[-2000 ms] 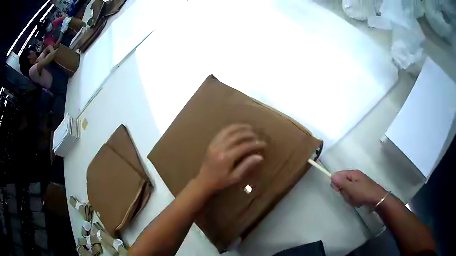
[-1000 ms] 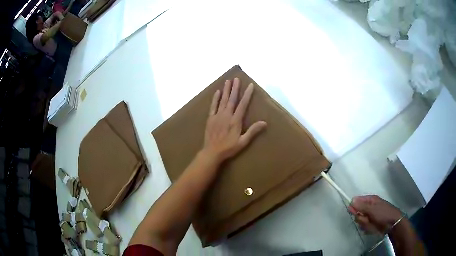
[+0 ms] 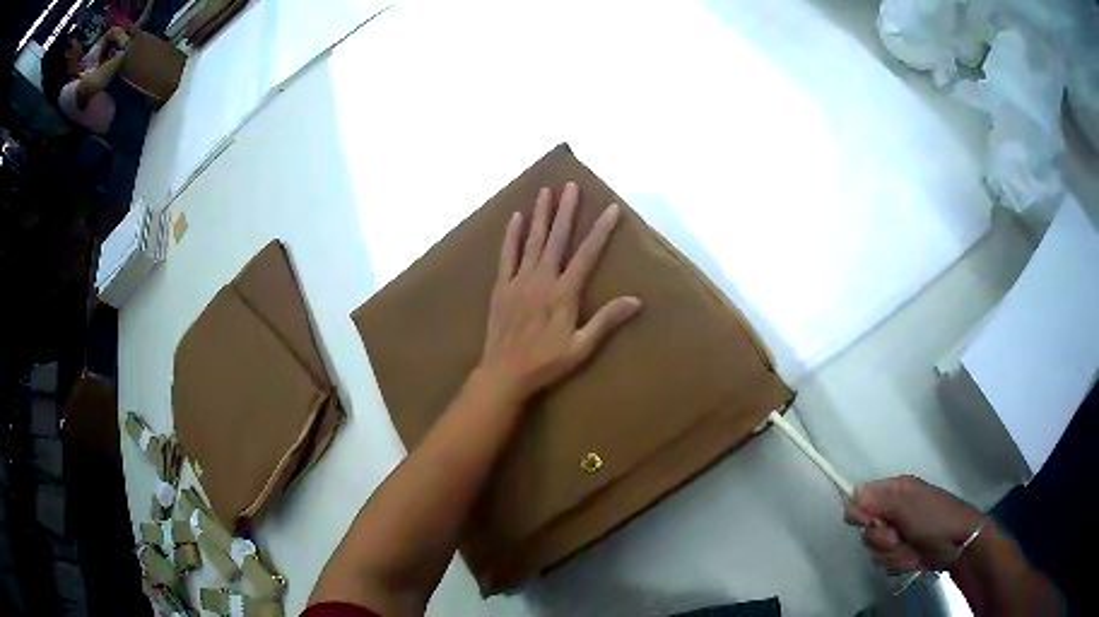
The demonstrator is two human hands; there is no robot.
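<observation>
A brown tote handbag (image 3: 675, 350) lies flat on the white worktable, turned cornerwise, with a small round gold stud (image 3: 591, 462) on its panel. My left hand (image 3: 539, 301) is spread flat on top of the bag, fingers apart, holding nothing. My right hand (image 3: 910, 521) is closed around the end of a thin pale stick (image 3: 814, 452). The stick's other end meets the bag's right corner; whether its tip is inside is hidden.
A second, flatter brown bag (image 3: 247, 374) lies left. Khaki strap bundles (image 3: 199, 536) are at the lower left, a white card stack (image 3: 130, 256) at the left edge. Crumpled tissue (image 3: 1024, 115) and white sheets (image 3: 1042, 344) lie right. A person (image 3: 90, 84) works at the far left.
My left hand came down from a blurred, raised pose to lie flat, spread on the bag. My right hand moved lower right with the stick. The view has shifted slightly.
</observation>
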